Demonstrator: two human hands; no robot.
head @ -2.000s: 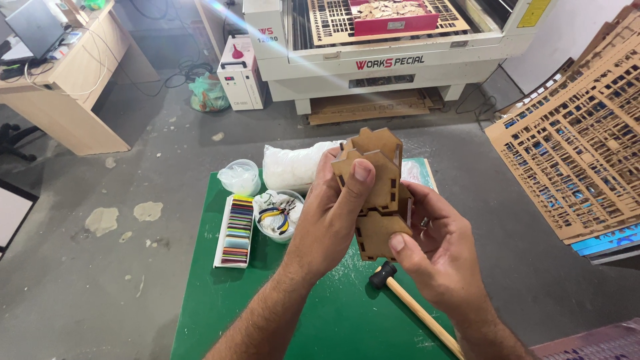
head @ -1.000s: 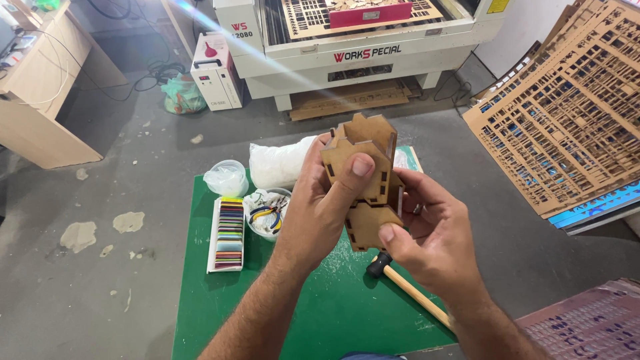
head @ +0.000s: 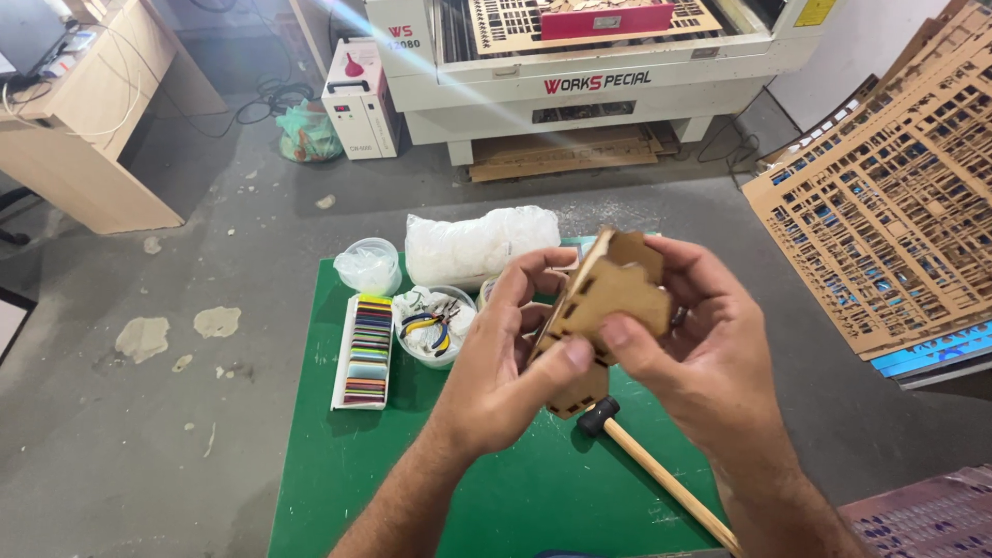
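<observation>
Between my two hands is a small slotted structure of laser-cut brown board (head: 620,298), tilted above the green table (head: 496,496). My left hand (head: 515,372) grips its left side, thumb on the near face. On its right side, my right hand (head: 690,349) holds it with the thumb on the front panel and the fingers behind. A black-headed mallet (head: 598,416) with a wooden handle lies just below the structure. To the left, pliers with yellow and blue handles (head: 442,341) rest in a round tub (head: 435,360) with white material.
A white tray of colourful thin pieces (head: 339,380), a clear tub (head: 368,266) and a white plastic-wrapped bundle (head: 480,242) stand on the table's left and far side. Beyond is a laser cutting machine (head: 511,93). Cut-out board sheets (head: 891,201) lean at the right.
The structure has been turned and tilted in my hands. My right hand has moved up from its lower part to its upper right side.
</observation>
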